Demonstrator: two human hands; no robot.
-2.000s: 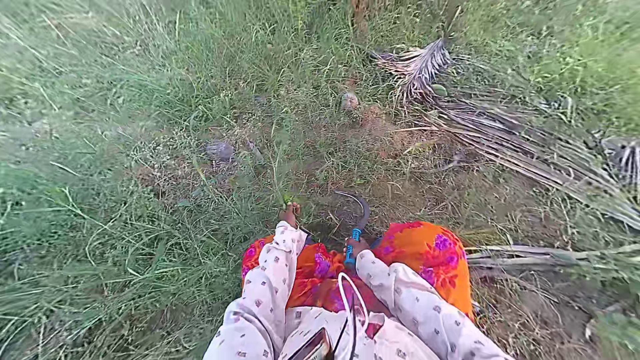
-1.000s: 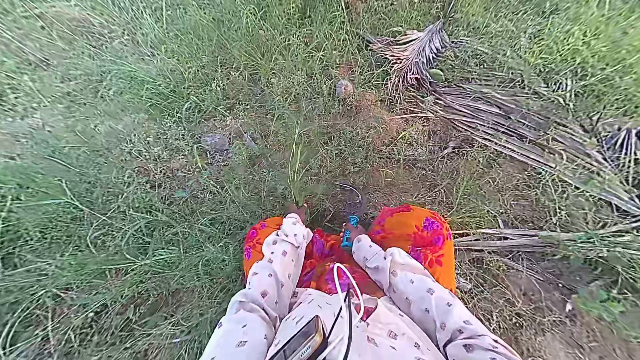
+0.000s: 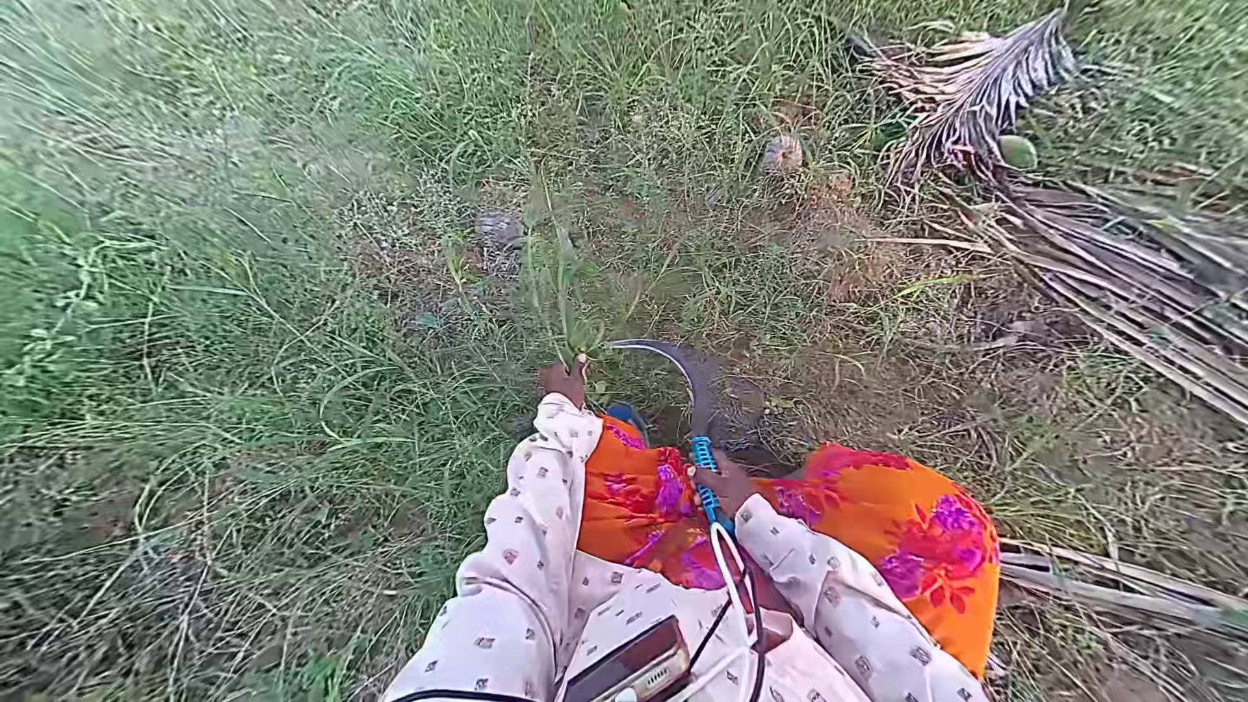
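Note:
My left hand point(image 3: 565, 379) is closed around a small bunch of green grass point(image 3: 575, 331), whose blades stand up past the fingers. To its right, my right hand point(image 3: 723, 482) grips the blue-wrapped handle of a sickle point(image 3: 698, 390). The curved metal blade points up and bends left, its tip close to the grass bunch, with a small gap from my left hand. Both hands are above my orange floral cloth point(image 3: 897, 546), near the knees. Part of a blue shoe point(image 3: 627, 419) shows beside my left sleeve.
Dense grass point(image 3: 292, 370) covers the left and far ground. Dry palm fronds point(image 3: 1121, 283) lie at the right, with a green round fruit point(image 3: 1018, 151) by them. A brownish lump point(image 3: 783, 153) and a grey one point(image 3: 499, 230) sit ahead. A device with cables point(image 3: 629, 663) rests on my lap.
The sickle has turned more upright than two seconds ago, and its blade now shows clearly beside the grass. Both hands keep their hold.

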